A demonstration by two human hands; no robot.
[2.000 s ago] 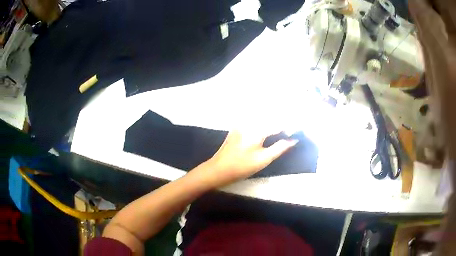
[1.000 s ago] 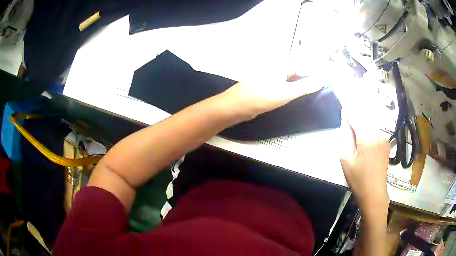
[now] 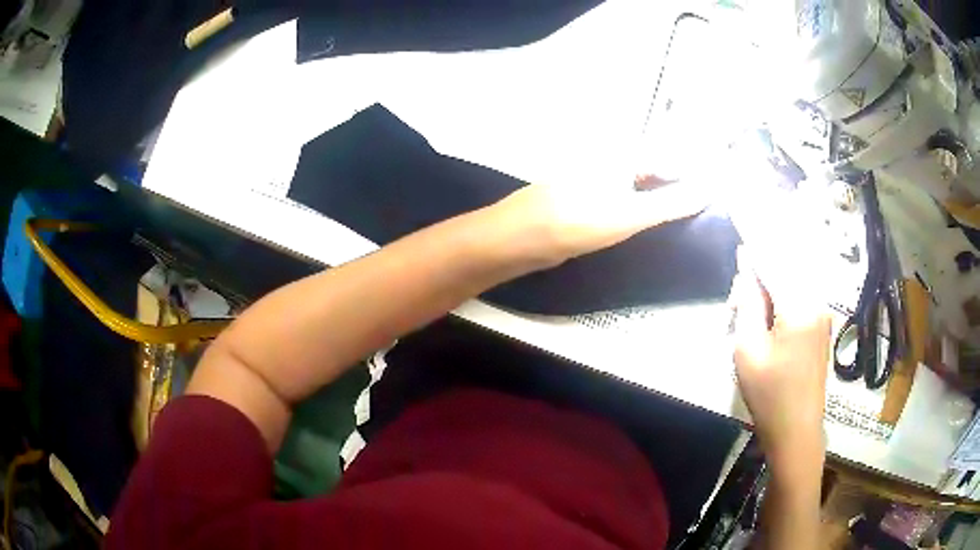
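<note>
A long dark cut fabric panel lies flat on the white table along its front edge, its pointed end at the left. My left hand reaches across the panel, fingers at its right end near the needle area; glare washes out the fingertips, so its grip cannot be told. My right hand is at the panel's right end below the needle area, fingertips also lost in glare. The sewing machine head stands at the upper right. The presser foot and needle are hidden in the bright light.
Black-handled shears lie right of my right hand, beside a brown strip. A large dark fabric heap covers the back left, with a small yellowish tag. A yellow tube curves below the table at left.
My right hand has come into view at the panel's right end. My left hand and the panel's right end have moved closer to the needle area. The view has shifted.
</note>
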